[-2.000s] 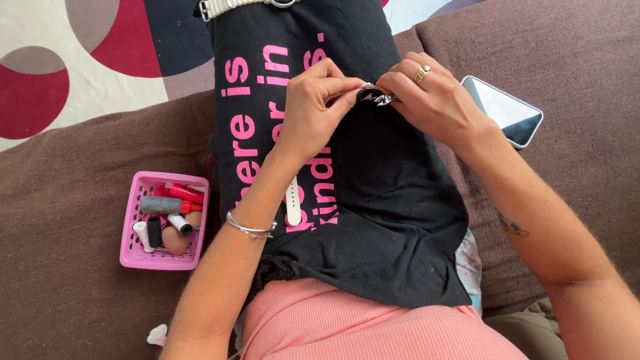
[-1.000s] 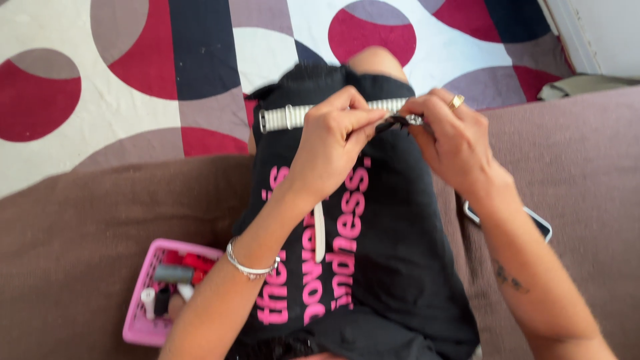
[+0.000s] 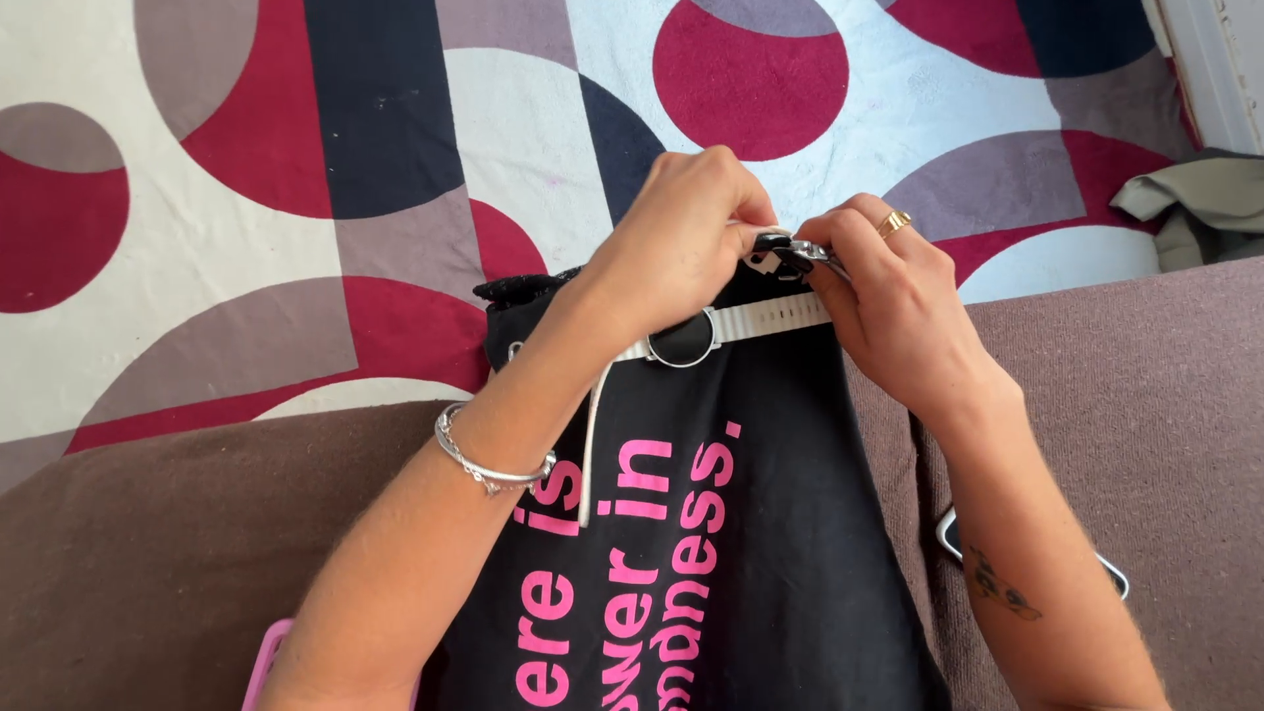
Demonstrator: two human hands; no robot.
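My right hand (image 3: 884, 286), with a gold ring, grips a small dark and silver watch part (image 3: 795, 249), which may be a watch case. The fingers of my left hand (image 3: 696, 232) pinch a light strap end at its left side; the exact join is hidden by the fingers. Just below, a round watch with a black face (image 3: 682, 339) and a ribbed white strap (image 3: 770, 318) lies across the black printed cloth (image 3: 790, 513) over my lap. A thin white strap (image 3: 591, 454) hangs down the cloth beneath my left forearm.
The cloth rests over my legs on a brown sofa (image 3: 1106, 395). A phone (image 3: 1111, 575) lies partly under my right forearm. The rim of a pink basket (image 3: 265, 662) shows at the lower left. Beyond is a patterned rug (image 3: 395, 99), with grey-green fabric (image 3: 1200, 202) at right.
The view has shifted forward, showing more rug and less of the basket. Both hands stay together at the small part. The round watch face now shows below them.
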